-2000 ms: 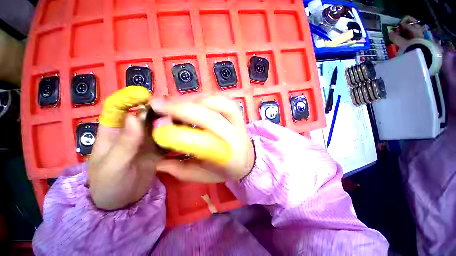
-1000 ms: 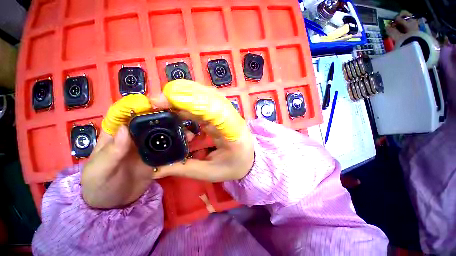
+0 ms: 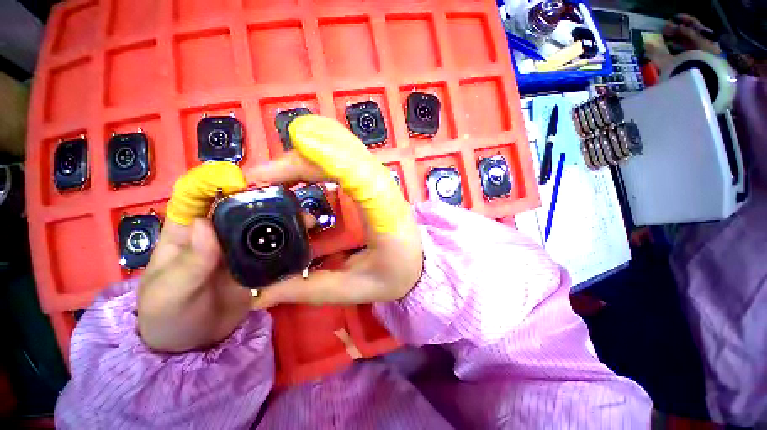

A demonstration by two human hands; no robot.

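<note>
A black watch body (image 3: 262,238) is held up above the tray, its round sensor ring facing me. My left hand (image 3: 187,269), with a yellow finger cot, grips its left side. My right hand (image 3: 362,227), also with a yellow cot, touches its lower right edge with the thumb; its cotted index finger is raised and arched clear of the body. The red compartment tray (image 3: 273,46) lies below. Several watch bodies (image 3: 129,158) lie sensor side up in its pockets; one (image 3: 313,207) shows between my right thumb and index finger. Others are partly hidden by my hands.
At right are a paper sheet (image 3: 593,239), a black pen (image 3: 550,144), a blue pen (image 3: 554,195), metallic rows of watch bodies (image 3: 607,130) beside a white box (image 3: 673,151), a tape roll (image 3: 711,76) and a blue parts bin (image 3: 563,80). Another person's hand (image 3: 690,35) and sleeve show far right.
The watch body, earlier blurred and edge-on between my hands, now shows its sensor back to me. My right index finger has lifted and spread from it, uncovering a watch body in the tray.
</note>
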